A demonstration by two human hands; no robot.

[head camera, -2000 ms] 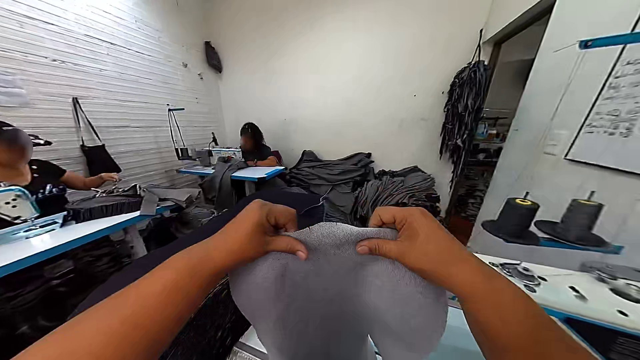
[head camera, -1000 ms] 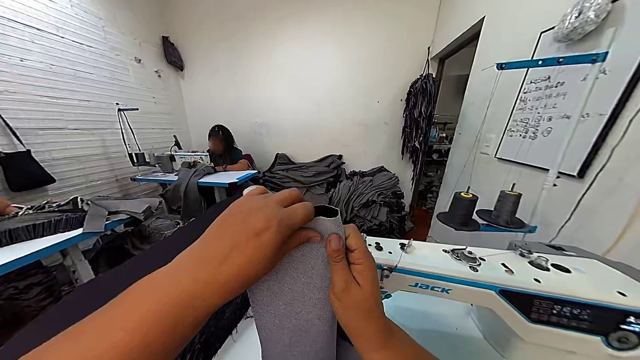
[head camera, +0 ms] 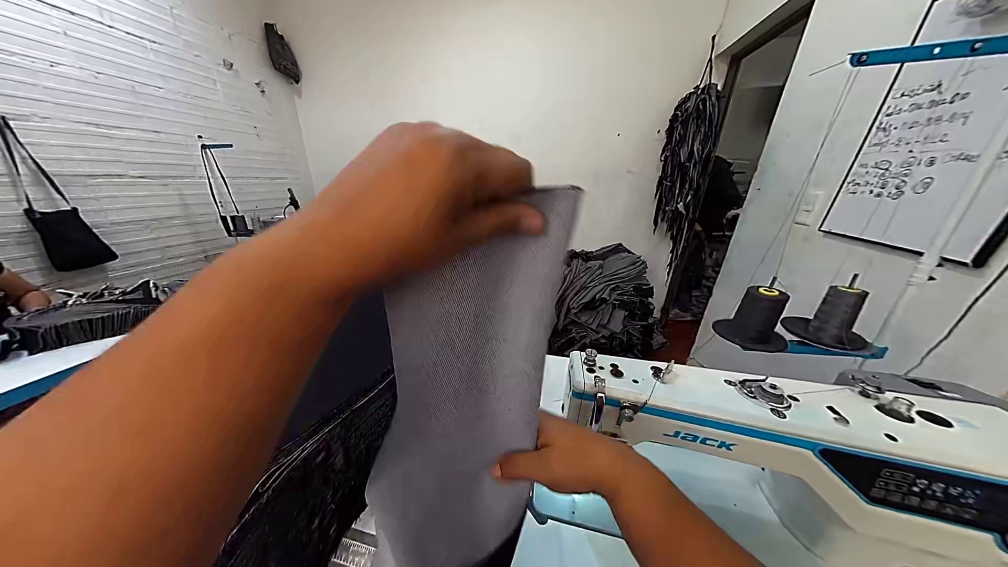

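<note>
A piece of grey fabric hangs upright in front of me, its top edge raised against the wall. My left hand pinches it near the top, thumb on the near face, the other fingers partly hidden behind. Lower down, my right hand grips the right edge of the fabric, its thumb in front. A white Jack sewing machine stands just to the right of my right hand. The fabric's lower end runs down over dark cloth.
Black thread cones stand on a blue holder behind the machine. Dark garment pieces lie at lower left. A heap of grey cloth sits by the back wall. At the left edge a person's hand shows beside a work table.
The left hand has risen and holds the fabric by its top; the right hand is now lower on its right edge. The fabric, earlier spread wide between both hands, hangs lengthwise.
</note>
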